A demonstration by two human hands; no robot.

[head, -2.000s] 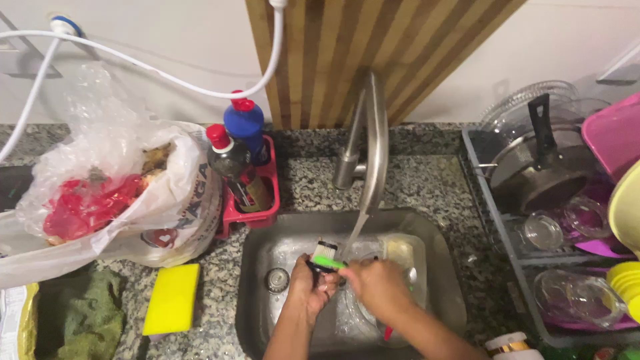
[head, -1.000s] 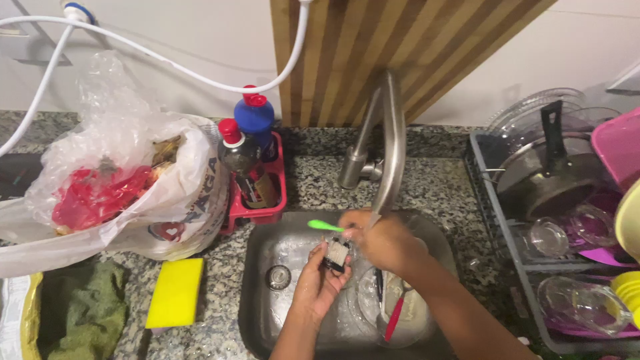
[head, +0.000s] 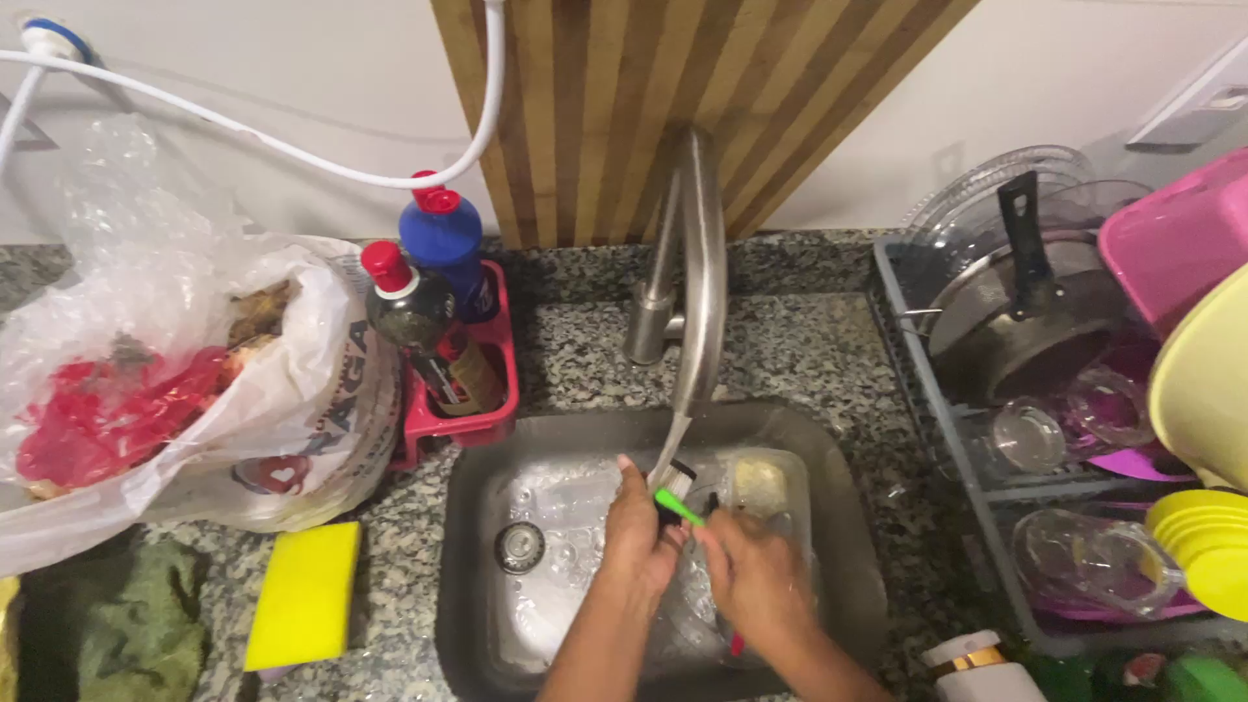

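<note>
Over the steel sink (head: 468, 604), my left hand (head: 636, 536) holds a small dark and pale object (head: 680, 476), partly hidden by the fingers. My right hand (head: 759, 575) grips a small bright green tool (head: 675, 502) by its thin end; its wider end is against or very near the object. Water runs from the curved metal faucet (head: 704, 273) onto the object. Under and beside my hands lie a clear plastic container (head: 795, 478) with a pale yellowish thing in it and something with a red handle (head: 737, 643), mostly covered by my right hand.
A red caddy (head: 468, 429) with two bottles and a plastic bag (head: 292, 478) of refuse stand left of the sink, above a yellow sponge (head: 304, 595) and a green cloth (head: 146, 624). At right, a grey dish rack (head: 951, 409) holds a pan (head: 1043, 341), glasses and bowls.
A second ago the object was held away from the stream with the green tool raised above it; now both are lower, at the water, with the tool at the object.
</note>
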